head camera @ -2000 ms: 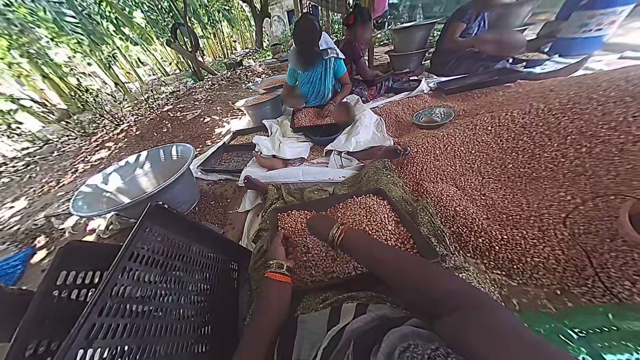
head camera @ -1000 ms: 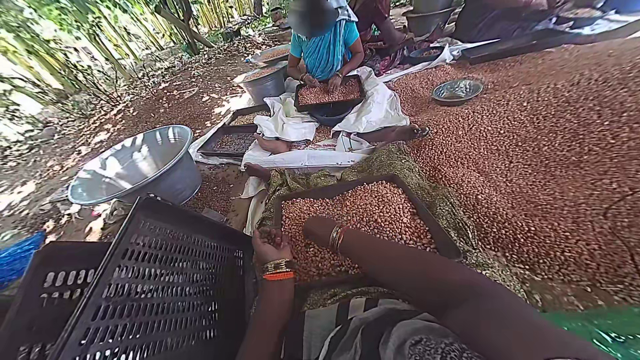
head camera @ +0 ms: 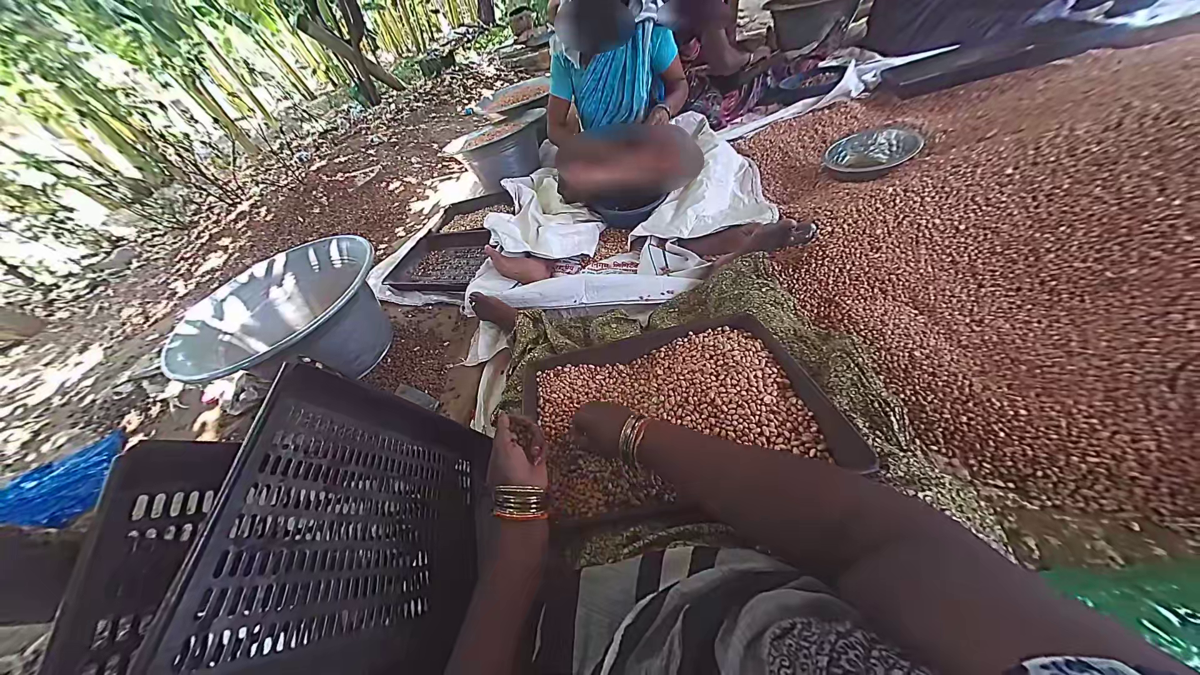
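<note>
A dark plastic tray (head camera: 609, 354) filled with small reddish-brown nuts or seeds (head camera: 708, 380) rests on a greenish cloth (head camera: 797, 305) in front of me. At the tray's left edge, my left hand (head camera: 518, 452) is cupped with a few small dark pieces in its palm. My right hand (head camera: 600, 429) reaches into the tray, its fingers down among the nuts, mostly hidden. Against my left forearm leans a slotted black plastic crate (head camera: 319, 534).
A metal tub (head camera: 352, 323) stands at the left. A large heap of nuts (head camera: 1012, 300) spreads at the right, with a metal bowl (head camera: 872, 153) on it. A person (head camera: 619, 80) sits opposite, near smaller trays (head camera: 436, 267).
My left hand has turned and now shows pieces in its cupped palm. My right hand has stayed in the tray. The view has tilted down since the earliest frame.
</note>
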